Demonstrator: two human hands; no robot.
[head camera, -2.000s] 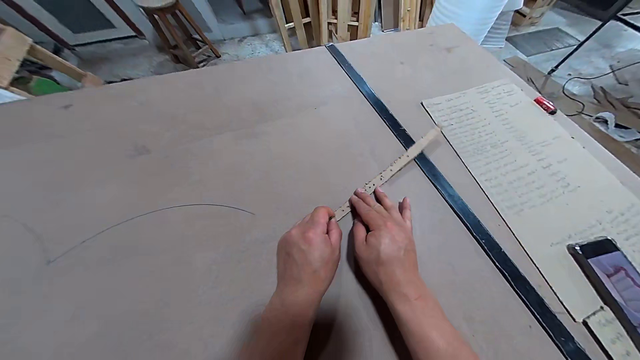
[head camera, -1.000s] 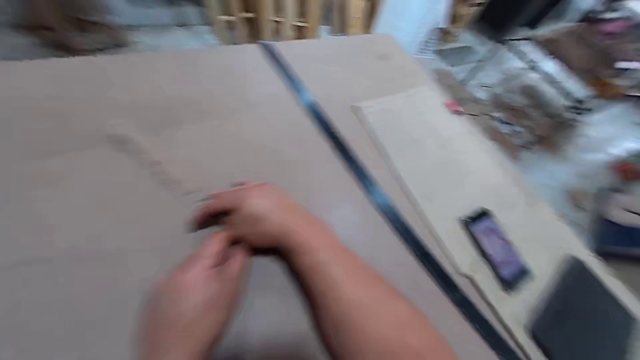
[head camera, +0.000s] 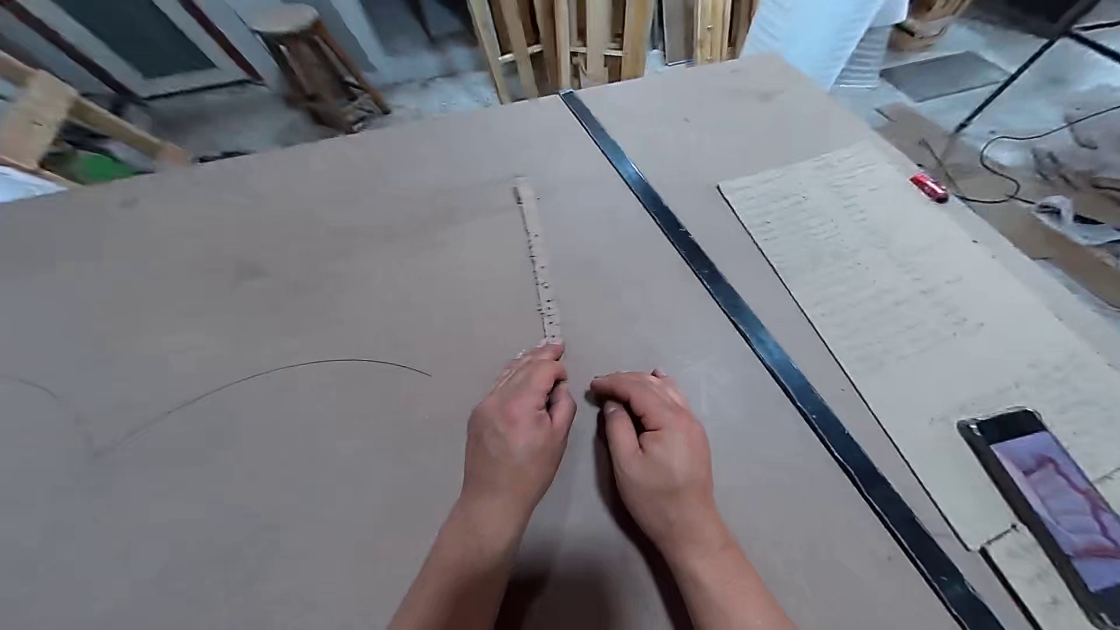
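Observation:
A thin wooden strip with dark marks and small holes lies on the brown board, pointing away from me. My left hand grips its near end between thumb and fingers. My right hand rests on the board just to the right, fingers curled under; whether they hold something small is hidden. Left of my hands a thin curved line is drawn on the board, with a fainter curve farther left. A long dark metal straightedge runs diagonally to the right of both hands.
A pale panel with handwriting lies along the right side. On its near part is a phone with its screen lit. A red object sits by the board's right edge. Beyond the far edge stand a wooden stool and upright timber pieces.
The strip has swung from slanting right across the straightedge to pointing nearly straight away, clear of it. My right hand has left the strip, where it rested two seconds ago.

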